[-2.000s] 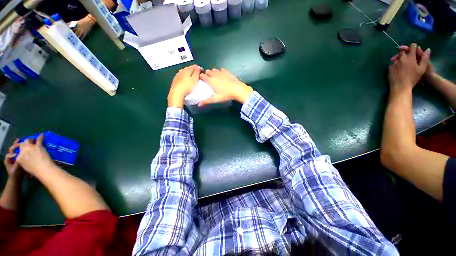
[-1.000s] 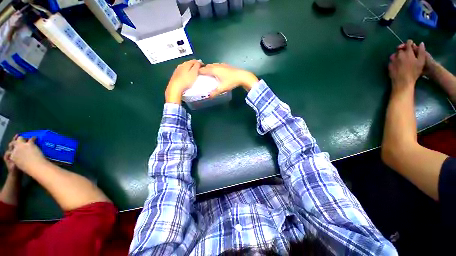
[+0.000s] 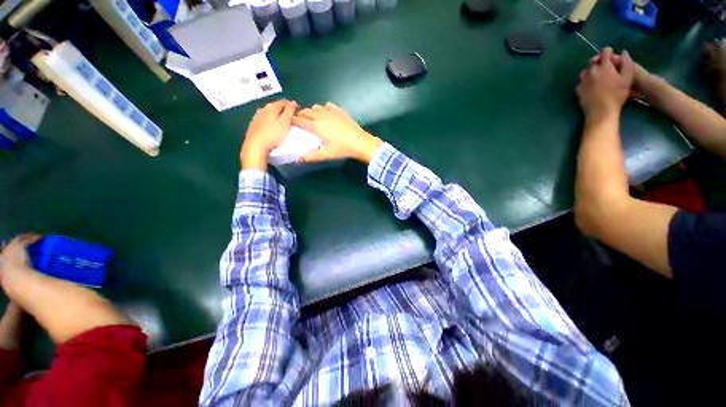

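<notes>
A white-topped unit [image 3: 296, 146] lies on the dark green table between my hands, largely covered by them. My left hand [image 3: 269, 132] grips its left and far side. My right hand [image 3: 334, 133] lies over its right side and holds it. The fingertips of both hands meet at the far edge of the unit. Its lower body is mostly hidden.
An open white carton [image 3: 240, 82] stands beyond my hands. Power strips [image 3: 99, 95] slant at the left. Black pucks [image 3: 406, 67] lie beyond, right. White-topped units [image 3: 294, 16] line the far side. One person holds a blue box [image 3: 72, 260]; another rests clasped hands [image 3: 607, 82] at right.
The view has shifted, so the scene sits further left. The frosted lower body, visible a second ago, is now mostly hidden. Both hands remain on the unit.
</notes>
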